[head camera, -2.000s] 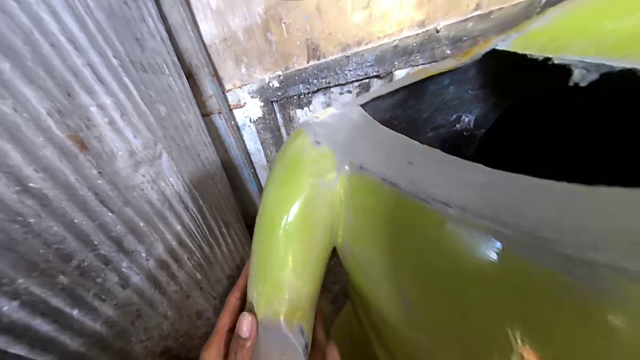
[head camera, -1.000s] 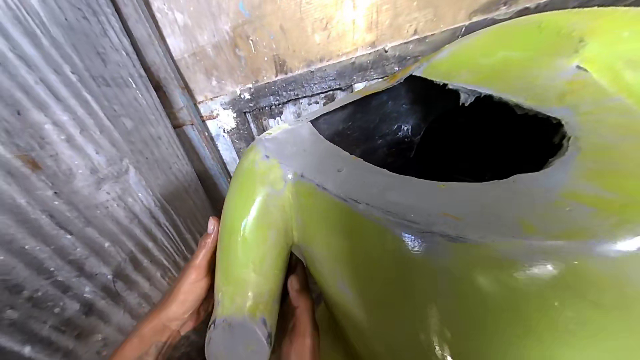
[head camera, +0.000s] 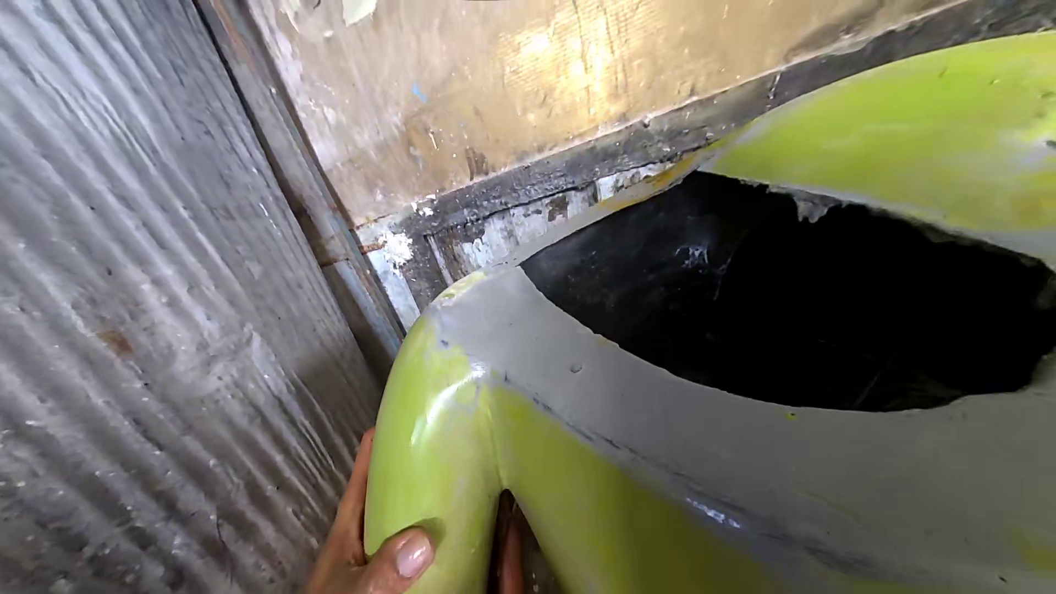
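Observation:
A large moulded body form (head camera: 594, 487), glossy yellow-green with grey filler-like patches, takes up the right of the view. A rounded arm-like limb (head camera: 429, 462) hangs from its left end, and a ragged-edged dark opening (head camera: 825, 305) cuts into its top. At the bottom, my left hand (head camera: 371, 536) lies along the limb's left side, its thumb on the front surface. Of my right hand (head camera: 511, 553) only a sliver of finger shows, in the gap between the limb and the body. The rest of it is hidden behind the form.
Corrugated metal sheeting (head camera: 165, 330) stands at the left, close beside the limb. Behind the form is a worn tan wall panel (head camera: 495, 91) with a dark, paint-chipped frame (head camera: 561, 173) along its lower edge.
The left thumb now lies on the limb's front; a second ago that hand was flat along its side. Less of the right hand shows. The view has shifted closer to the form.

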